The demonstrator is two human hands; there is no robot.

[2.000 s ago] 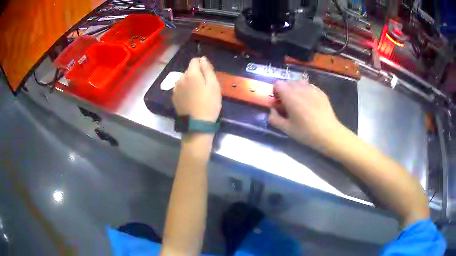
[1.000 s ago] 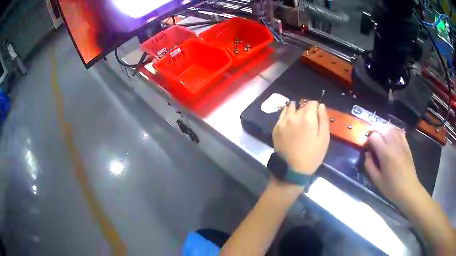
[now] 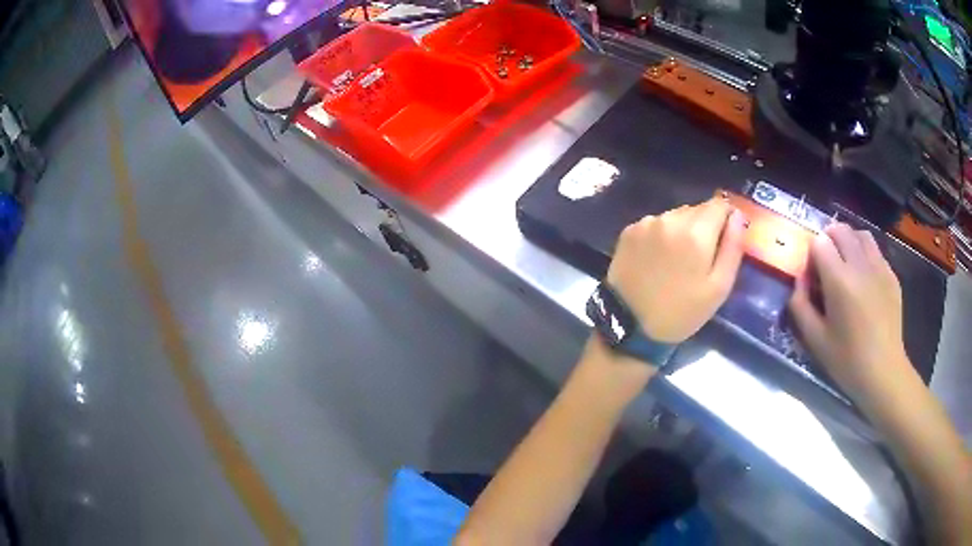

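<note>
An orange-brown carrier strip (image 3: 775, 244) with small metal dots lies over the black work pad (image 3: 597, 222), under the lit area beside the microscope head. My left hand (image 3: 682, 261) grips its left end with thumb and fingers. My right hand (image 3: 853, 299) holds its right end. Both ends are hidden by my fingers. A clear parts strip (image 3: 783, 199) lies on the pad just behind the carrier strip. I cannot tell if the carrier strip touches the pad.
Red parts bins (image 3: 410, 103) stand on the bench at the left, one with small metallic pieces. The black microscope head (image 3: 842, 101) stands over the pad's back right. More brown strips (image 3: 703, 96) lie behind the pad. A monitor (image 3: 229, 43) is at upper left.
The view has swung left and down since the first frame. My left hand has moved right along the carrier strip, closer to my right hand. The white patch on the pad is uncovered. The monitor picture has changed.
</note>
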